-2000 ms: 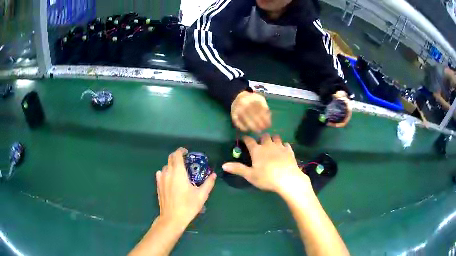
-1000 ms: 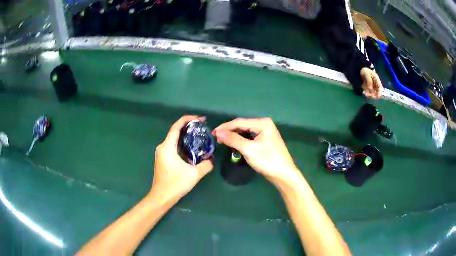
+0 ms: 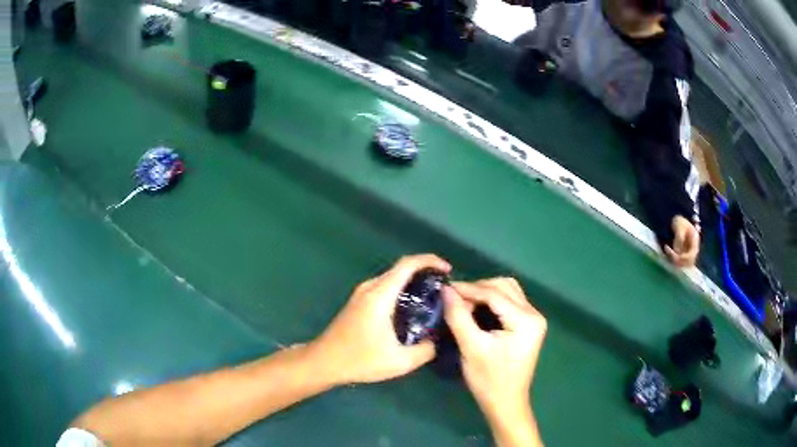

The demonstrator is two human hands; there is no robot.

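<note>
My left hand (image 3: 380, 327) holds a round circuit board (image 3: 421, 307) on edge, its thumb below and fingers above. My right hand (image 3: 502, 336) is beside it, thumb and forefinger pinched together at the board's right edge. What the right fingertips grip is hidden; a lead cannot be made out. A black housing (image 3: 447, 356) shows partly, dark, below and between the hands; its open end is covered by the right hand.
On the green belt lie a board with a white lead (image 3: 159, 169), another board (image 3: 396, 141), a standing black housing (image 3: 231, 98), and at right a board (image 3: 649, 389) beside a housing (image 3: 673, 412). A co-worker's hand (image 3: 682, 243) rests at the metal edge (image 3: 516, 153). A blue tray (image 3: 736, 278) is beyond.
The view has swung left, so belt items appear shifted right and down. The left hand still holds the board; the right fingertips have come from a small gap to the board's edge.
</note>
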